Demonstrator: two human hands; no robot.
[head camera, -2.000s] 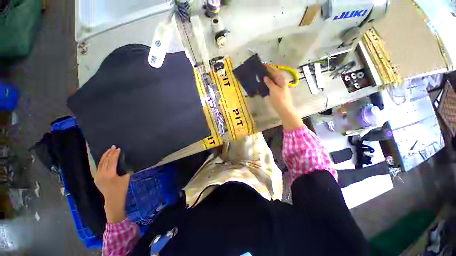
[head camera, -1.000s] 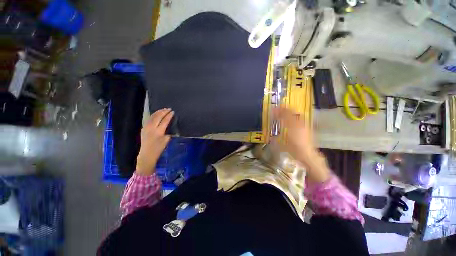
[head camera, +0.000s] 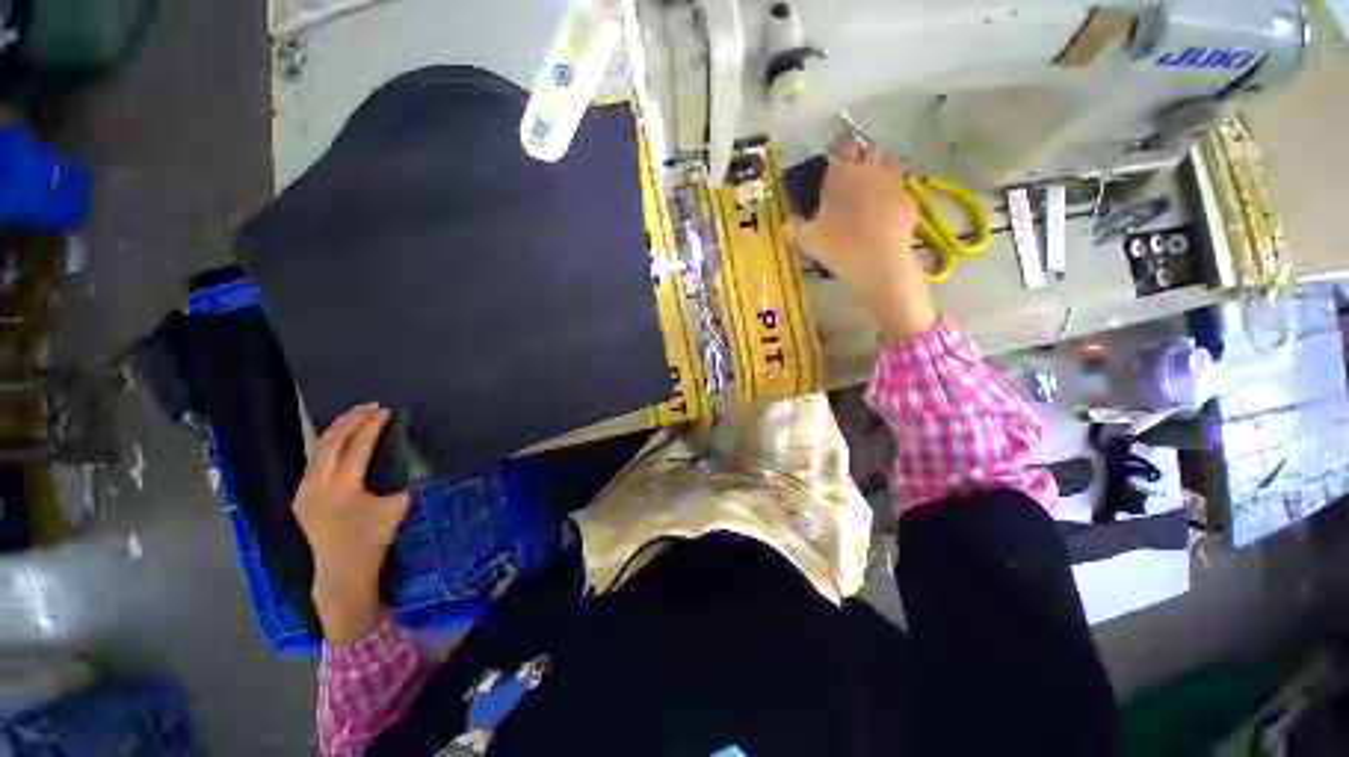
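Note:
A large dark cut panel (head camera: 474, 274) with a curved far edge lies flat on the sewing table, its right side over the yellow PIT tape. My left hand (head camera: 352, 496) grips the panel's near left corner at the table edge. My right hand (head camera: 870, 222) is right of the tape, over a small dark piece (head camera: 806, 185), mostly hidden under the fingers; whether they pinch it cannot be told. Yellow-handled scissors (head camera: 947, 225) lie against the right side of this hand, partly covered by it.
The white sewing machine (head camera: 1036, 74) stands behind my right hand. A white lever-like part (head camera: 570, 89) overhangs the panel's far edge. Two white strips (head camera: 1027, 237) lie right of the scissors. A blue crate (head camera: 459, 547) with dark cloth stands below the table. Cream cloth (head camera: 740, 503) covers my lap.
My right hand has moved from the panel's right edge to the small dark piece beside the scissors. My left hand stays at the panel's corner. The view has shifted.

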